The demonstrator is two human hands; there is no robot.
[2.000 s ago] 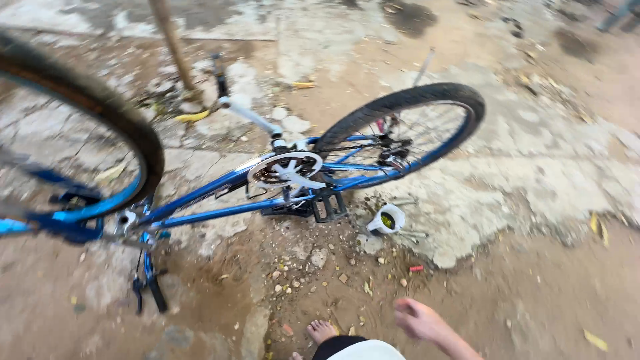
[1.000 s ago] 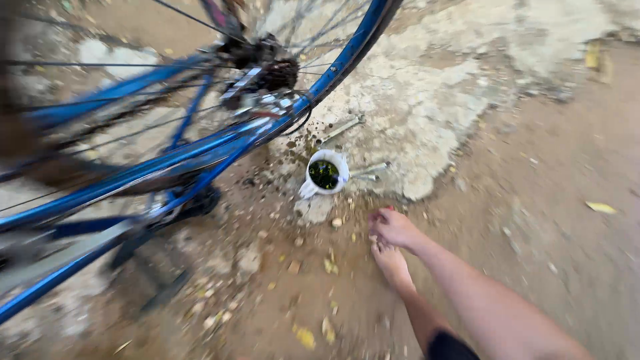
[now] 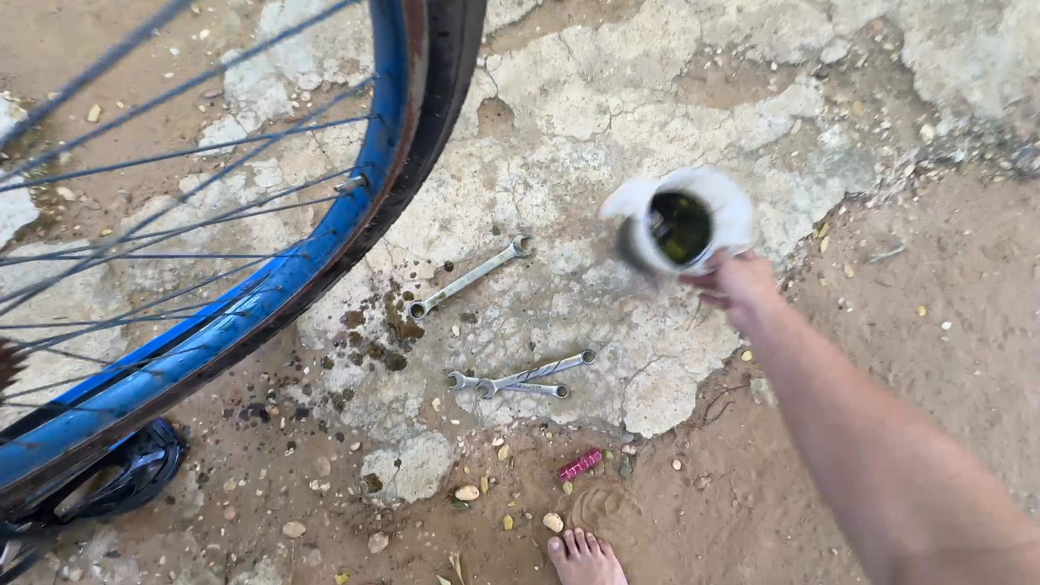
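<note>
My right hand [image 3: 738, 284] grips the edge of a white plastic container [image 3: 725, 207] with dark greenish liquid inside, above the cracked concrete at right of centre. To its left lies a combination wrench [image 3: 471, 278] beside dark oily spots. Two more combination wrenches [image 3: 543, 370] lie crossed or touching, below the container. A bicycle wheel with a blue rim [image 3: 345, 207] and black tire fills the left side, well apart from my hand. My left hand is out of view.
A black bicycle part [image 3: 134, 471] is at the lower left. A small pink-red cylindrical object [image 3: 579, 465] lies on the dirt near a bare foot [image 3: 585, 559]. Pebbles and fallen leaves dot the ground. The concrete patch [image 3: 552, 106] has a broken edge.
My right hand has taken hold of the white container, which stood on the ground near the wrenches a second ago, and has moved it to the right. The view has come closer.
</note>
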